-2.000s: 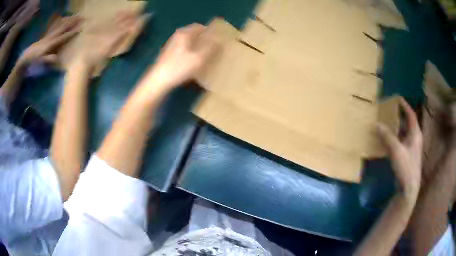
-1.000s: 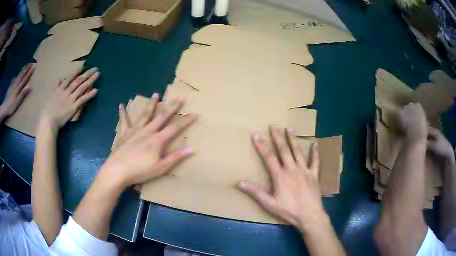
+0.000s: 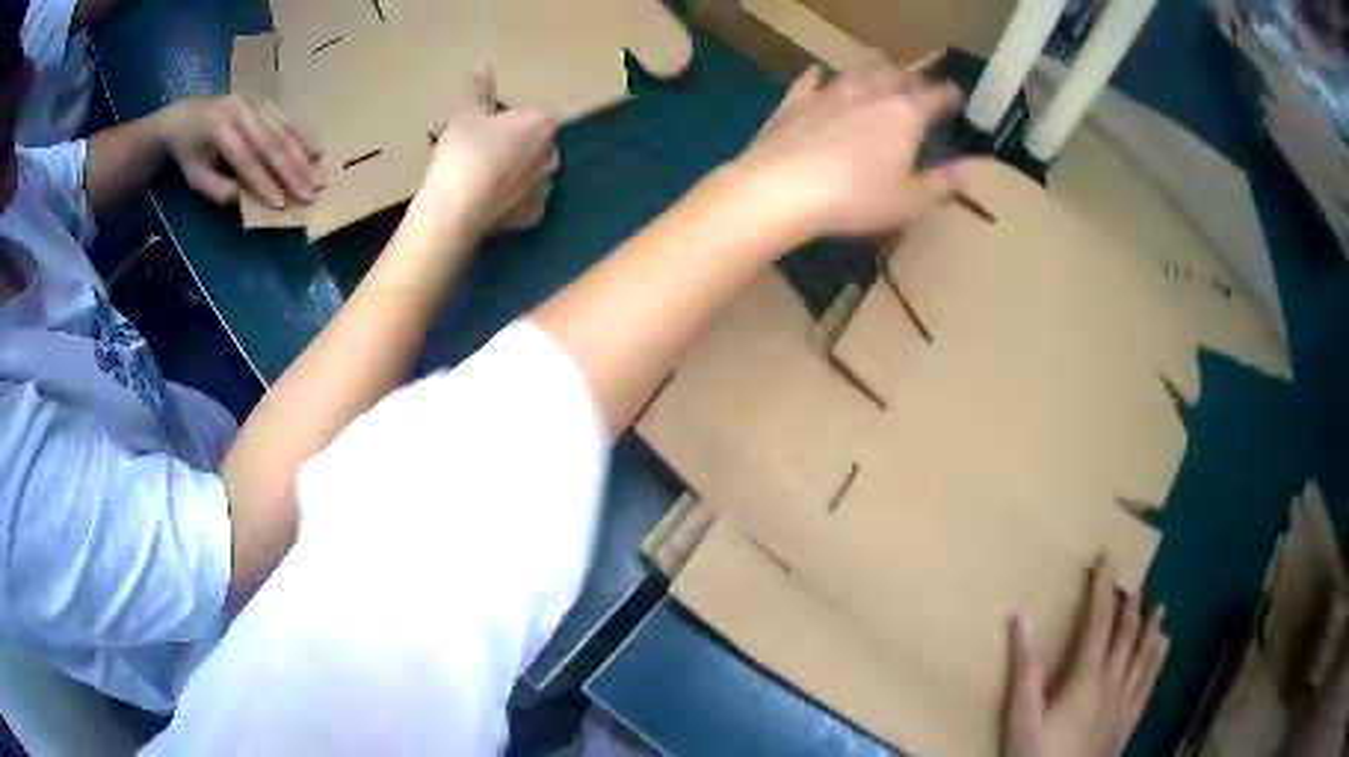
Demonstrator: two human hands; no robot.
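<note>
A large flat brown box blank [image 3: 1006, 429] lies on the dark-green table in front of me, with short dark slots and notched side edges. Layered cardboard edges show under its left side. My left hand [image 3: 858, 148] is blurred and reaches past the blank's far left side, beside a brown open box [image 3: 903, 22] cut off by the top edge. Its fingers are bent; whether it grips anything is unclear. My right hand [image 3: 1087, 673] lies on the blank's near right part, fingers spread, holding nothing, its wrist cut off by the bottom edge.
At the upper left, another person's hands [image 3: 496, 163] work on a similar blank [image 3: 429, 89]. Two pale legs [image 3: 1021, 59] stand at the far side, beside a sheet with dark marks [image 3: 1258, 296]. Blurred cardboard and part of a hand show at the lower right. A table seam is near me.
The view has swung left. My left hand has moved off the blank's near left side to its far side. My right hand stays on the blank, nearer its right edge.
</note>
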